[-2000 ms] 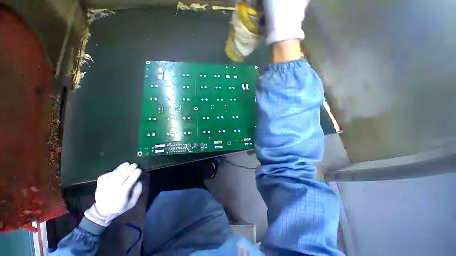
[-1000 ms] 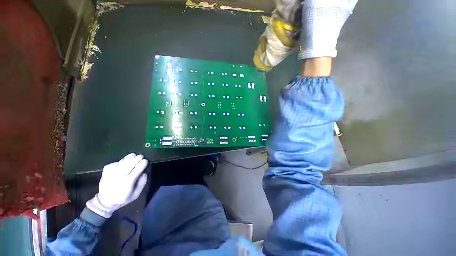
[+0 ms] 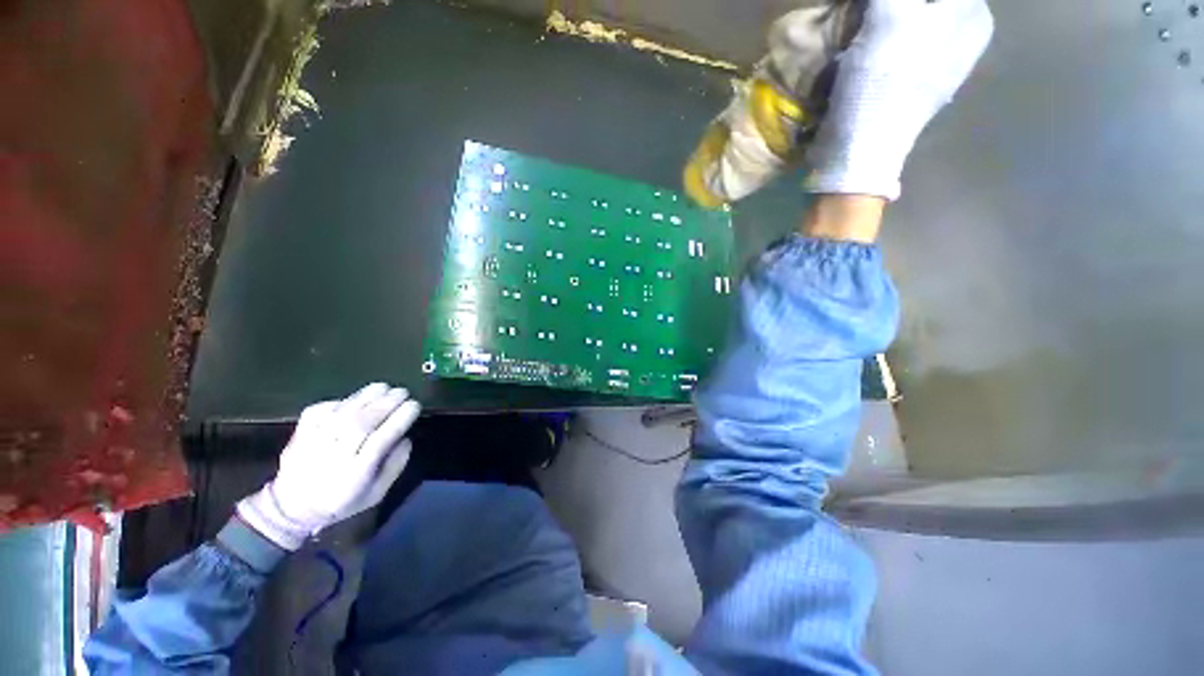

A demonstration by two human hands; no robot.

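A green circuit board point(image 3: 581, 277) with rows of small pale marks lies flat on the dark green-grey surface point(image 3: 317, 304). My right hand point(image 3: 904, 93), in a white glove, holds the cloth-wrapped nozzle point(image 3: 772, 112) with yellow bands. Its blunt yellowish tip is over or beside the board's far right corner; contact cannot be told. My right sleeve hides part of the board's right edge. My left hand point(image 3: 343, 456), gloved, rests at the surface's near edge, close to the board's near left corner, holding nothing visible.
A worn red flap point(image 3: 93, 264) hangs at the left. Crusty yellowish sealant point(image 3: 634, 42) runs along the far and left edges. A metal wall point(image 3: 1043, 238) with small holes stands at the right. A blue cord point(image 3: 321, 601) hangs near my left wrist.
My right hand and the nozzle have moved right and slightly nearer, with the tip now at the board's far right corner. The view has turned, so the board appears farther right and tilted.
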